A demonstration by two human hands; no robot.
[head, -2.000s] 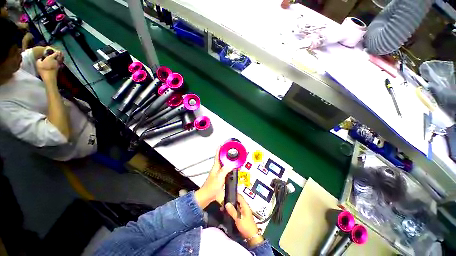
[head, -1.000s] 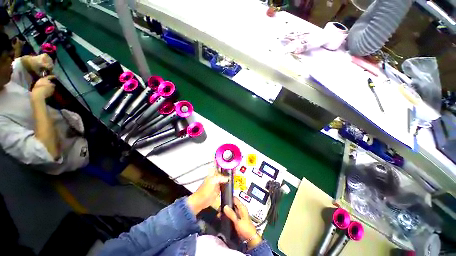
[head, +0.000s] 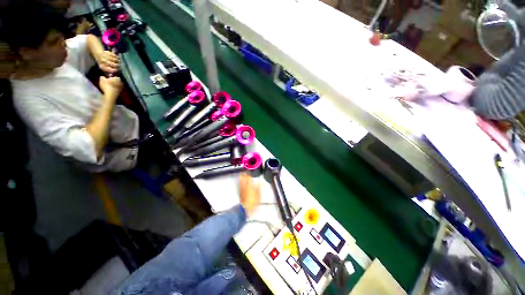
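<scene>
My left hand (head: 249,195), blurred, is stretched out over the white bench, fingers just below the pink head of the nearest dryer (head: 251,162) in a row of several. It appears empty; whether it touches the dryer is unclear. My right hand is not in view. A dark-headed dryer (head: 280,193) lies beside the row, its handle end at the white test panel (head: 275,266). The panel has two displays, yellow discs and red switches. A bundled black cord (head: 337,269) lies at its right edge.
A person in a white shirt (head: 63,106) sits at the left, both hands around a pink-headed dryer. A green belt (head: 322,173) runs behind the bench. A white shelf (head: 322,63) hangs above it. A beige board (head: 377,280) is cut off at the bottom.
The view has swung left. My left hand has left the dryer it held and reached toward the row. My right hand and that dryer are out of view. The dark-headed dryer now shows uncovered.
</scene>
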